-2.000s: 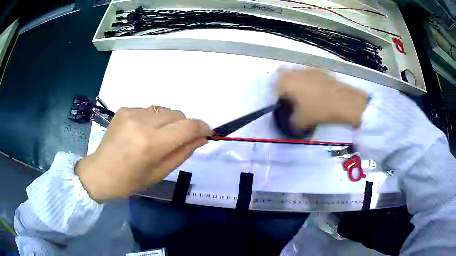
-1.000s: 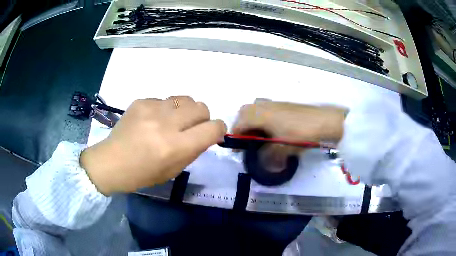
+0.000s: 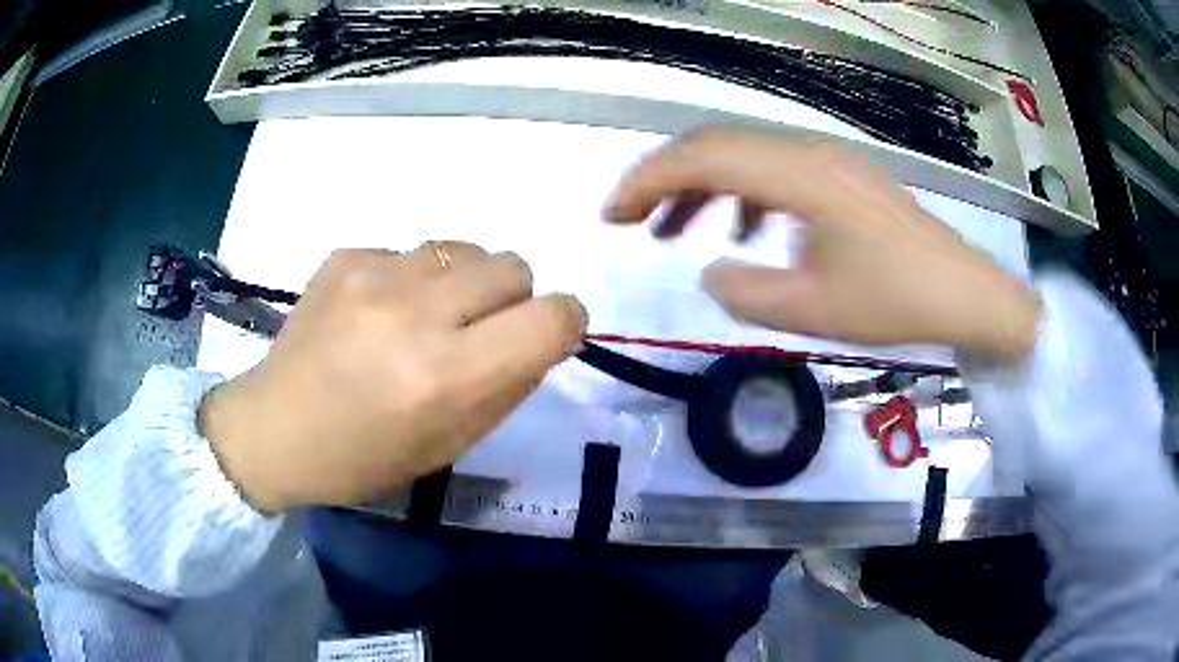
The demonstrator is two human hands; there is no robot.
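My left hand (image 3: 401,375) pinches the wire run and tape start near the middle of the board; its fingertips hide the pinch point. Red and black wires (image 3: 672,344) run from there to a clamp at the right. The roll of black tape (image 3: 756,418), with a pale core, hangs or rests just below the wires, its strip leading to my left fingertips. My right hand (image 3: 828,246) is above the wires, fingers apart, empty and blurred. Wrapped black harness (image 3: 259,292) comes out left of my left hand to a black connector (image 3: 166,282).
A cream parts tray (image 3: 427,106) with black leads (image 3: 621,42) lies behind the white board (image 3: 388,181). A red ring piece (image 3: 897,432) lies near the right clamp (image 3: 884,383). A steel ruler (image 3: 698,515) with black tape strips (image 3: 596,491) runs along the near edge.
My right hand has let go of the tape roll and moved up, its fingers opened. The roll now stays below the wires, a little further right. My left hand still pinches the run.
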